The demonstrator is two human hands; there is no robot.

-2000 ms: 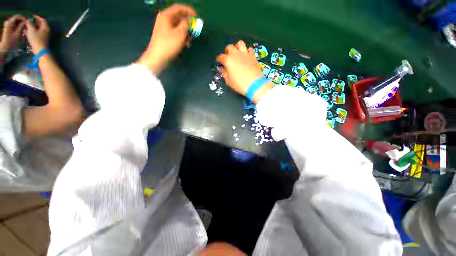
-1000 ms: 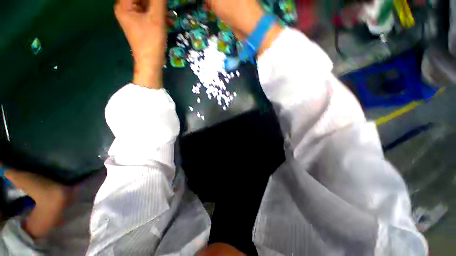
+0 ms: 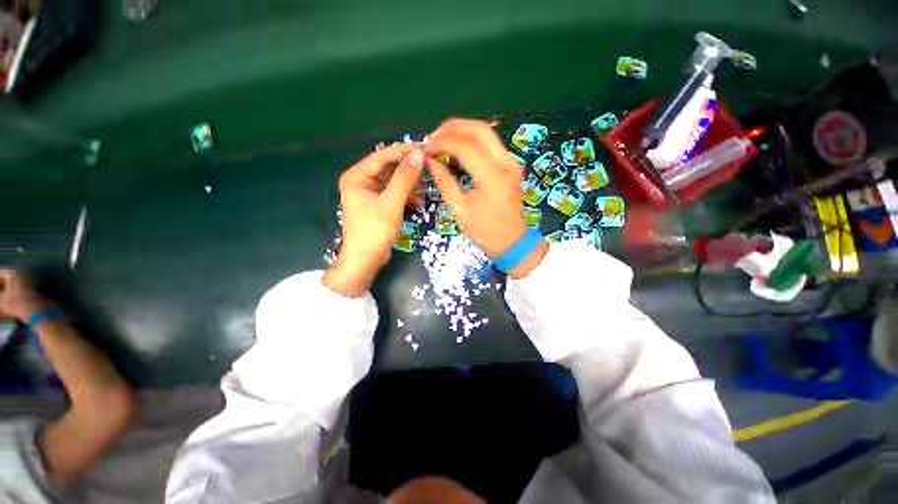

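My left hand [image 3: 376, 202] and my right hand [image 3: 480, 187] meet at their fingertips above the dark green bench. A tiny white bit [image 3: 424, 144] shows at the pinched fingertips; what exactly each hand holds is too small to tell. My right wrist wears a blue band. Several printed modules [image 3: 565, 199] with teal edges and yellow-green centres lie right of my right hand, and some lie partly hidden below my hands. A loose heap of small white parts [image 3: 455, 281] lies just below my hands, nearer my body.
A red bin [image 3: 630, 148] at the right holds tubes and a syringe [image 3: 689, 89]. Beyond it lie a glue syringe with a green cap [image 3: 794, 268], a black cable and a yellow-labelled box [image 3: 835, 234]. A coworker's arm [image 3: 79, 369] is at the left. One module [image 3: 202, 137] lies apart.
The view has shifted. Two seconds ago my hands were apart, the left at a module up left, the right at the parts; now their fingertips meet over the modules.
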